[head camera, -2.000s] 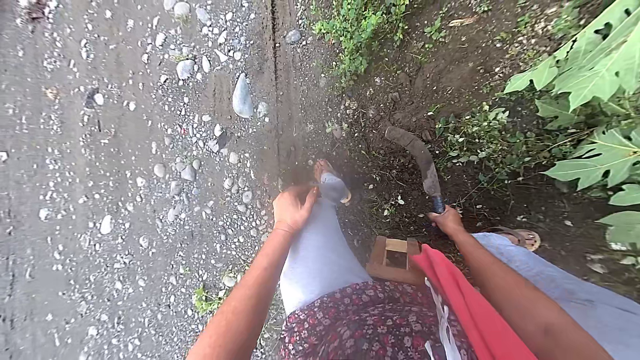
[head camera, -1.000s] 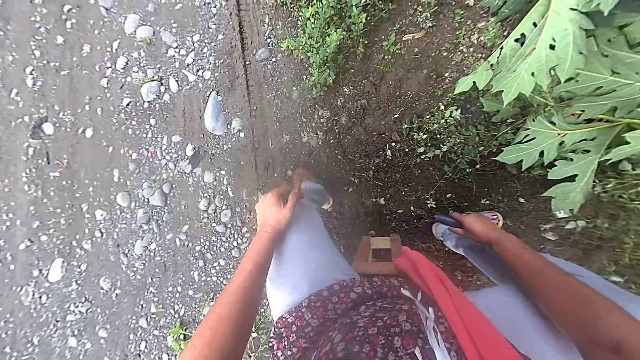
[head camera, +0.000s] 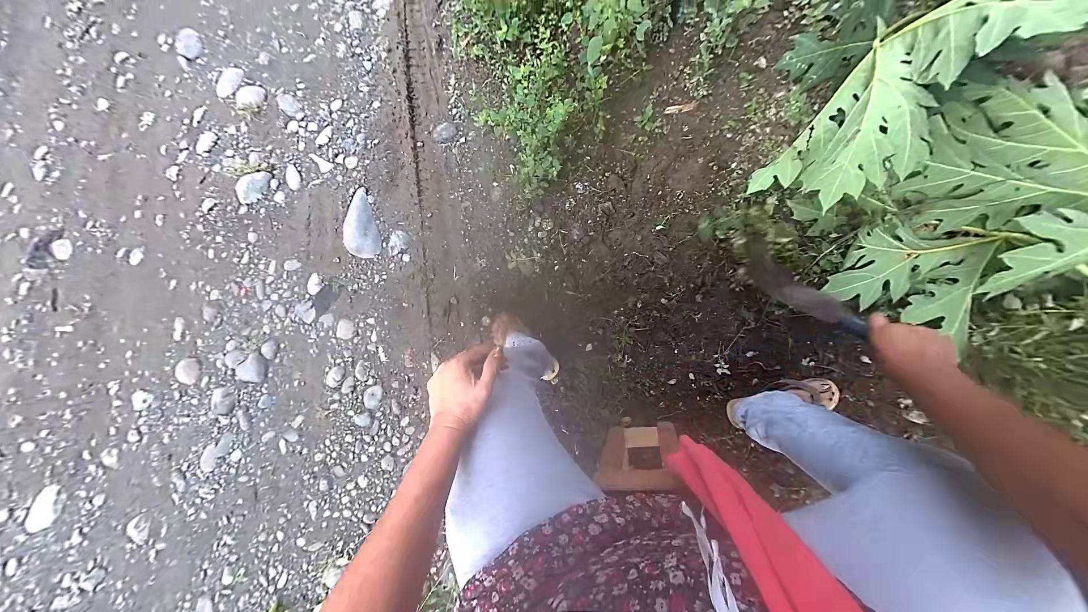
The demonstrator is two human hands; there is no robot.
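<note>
My right hand is closed around the dark handle of a curved blade, a sickle or bolo-like knife, blurred by motion. The blade points up and left, beside large lobed leaves. My left hand rests at the knee of my light blue trousers, its fingers bent, with no tool visible in it. A wooden block-like holder with a rectangular opening sits at my waist, next to a red cloth over a floral garment.
Gravel and stones cover the ground on the left, with a large pale stone near a wheel rut. Low green weeds grow ahead beside dark soil. My sandalled foot stands on the right.
My right hand with the curved blade has moved up and to the right, toward the large leaves. My left hand has stayed at the knee.
</note>
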